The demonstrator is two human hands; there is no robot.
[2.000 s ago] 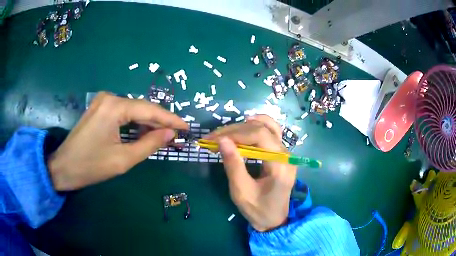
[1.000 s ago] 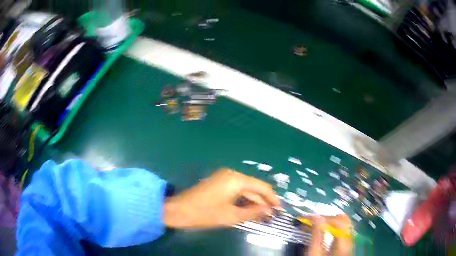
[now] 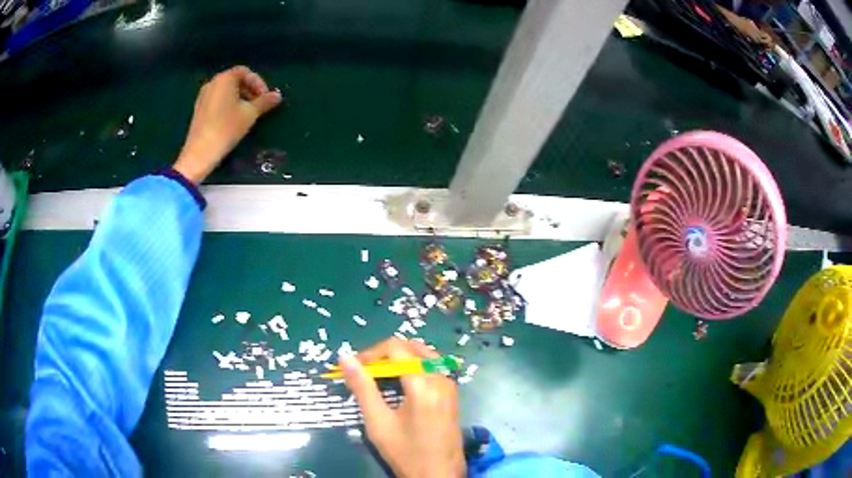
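Note:
My left hand point(image 3: 222, 117) is stretched over the dark green belt beyond the white rail, its thumb and fingertips pinched together; a tiny pale bit shows at the tips, too small to name. My right hand point(image 3: 411, 411) holds a slim yellow tool with a green end point(image 3: 397, 367) over the mat; its fine tip is hard to see. Rows of tiny white adhesive pieces point(image 3: 252, 406) lie left of my right hand. Loose white pieces point(image 3: 313, 351) are scattered above them, with a circuit board point(image 3: 256, 353) among them. A pile of circuit boards point(image 3: 488, 271) lies farther right.
A white rail point(image 3: 318, 207) crosses the view, with a slanted white post point(image 3: 532, 103) on it. Single boards point(image 3: 268, 161) lie on the belt point(image 3: 374, 93). A white sheet point(image 3: 562, 289), a pink fan point(image 3: 696, 238), a yellow fan point(image 3: 813, 364) and a blue cord point(image 3: 687, 455) are at right.
My left hand has moved from the white pieces, where it held a board, out over the rail to the belt. My right hand keeps the yellow tool near the rows. The view has shifted.

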